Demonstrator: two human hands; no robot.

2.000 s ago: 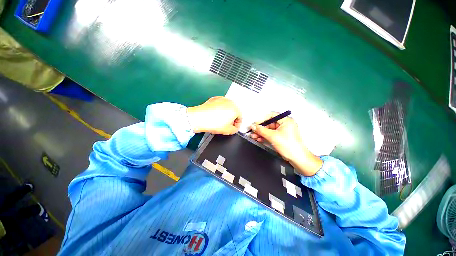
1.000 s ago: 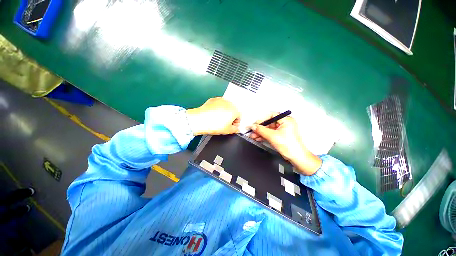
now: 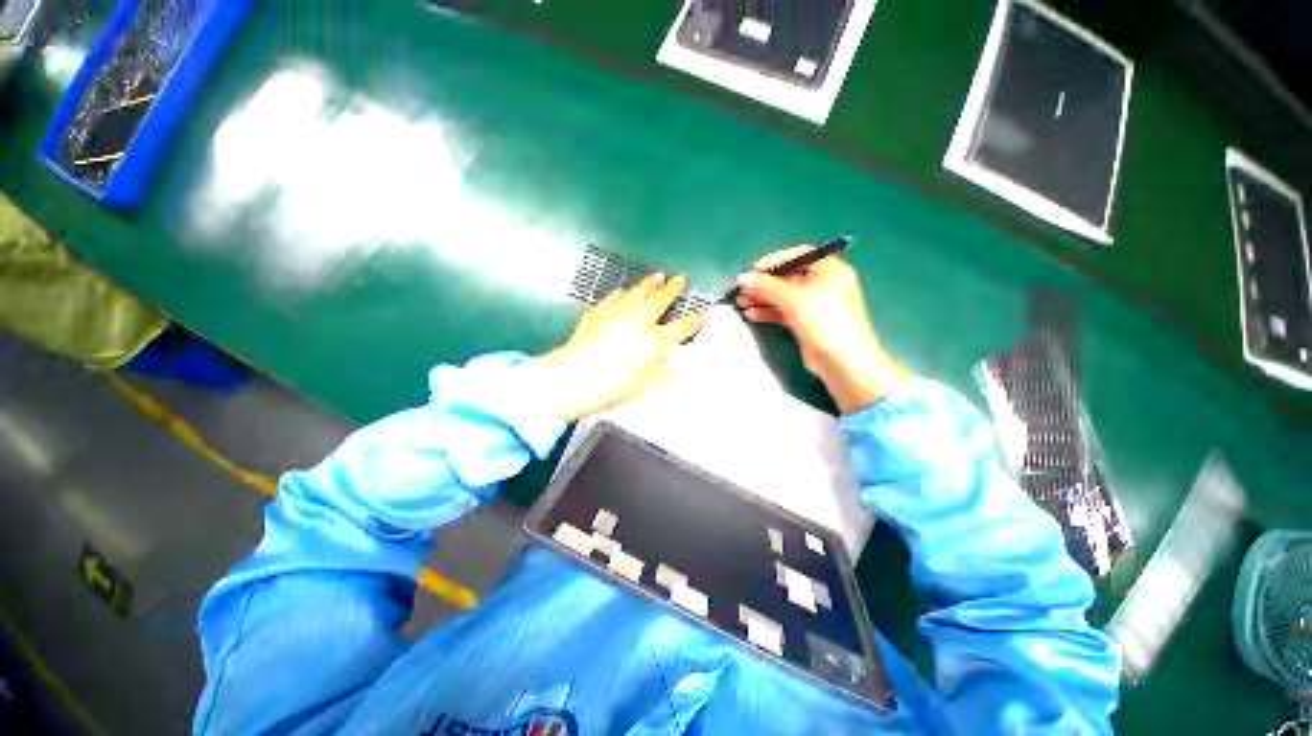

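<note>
A dark panel [image 3: 691, 503] with whitish tabs along its near edge rests tilted against my front, its far edge on white paper [image 3: 748, 403]. A strip sheet [image 3: 602, 273] with rows of short black bars lies beyond the paper. My left hand [image 3: 626, 345] lies flat with its fingers on the near part of this sheet. My right hand [image 3: 809, 309] holds a thin dark pen-like tool [image 3: 813, 256], its tip at the sheet's right end beside my left fingertips. Whether a small piece is on the tip cannot be told.
Panels on white sheets [image 3: 961, 161] lie on the darker green strip at the back. Striped sheets [image 3: 1048, 431], a clear film strip [image 3: 1180, 568] and a small fan [image 3: 1278, 611] are at the right. A blue tray [image 3: 141, 166] stands at the far left.
Both hands have left the panel's far edge and moved forward to the strip sheet. My left hand has flattened onto it. The view has shifted, showing more panels at the back.
</note>
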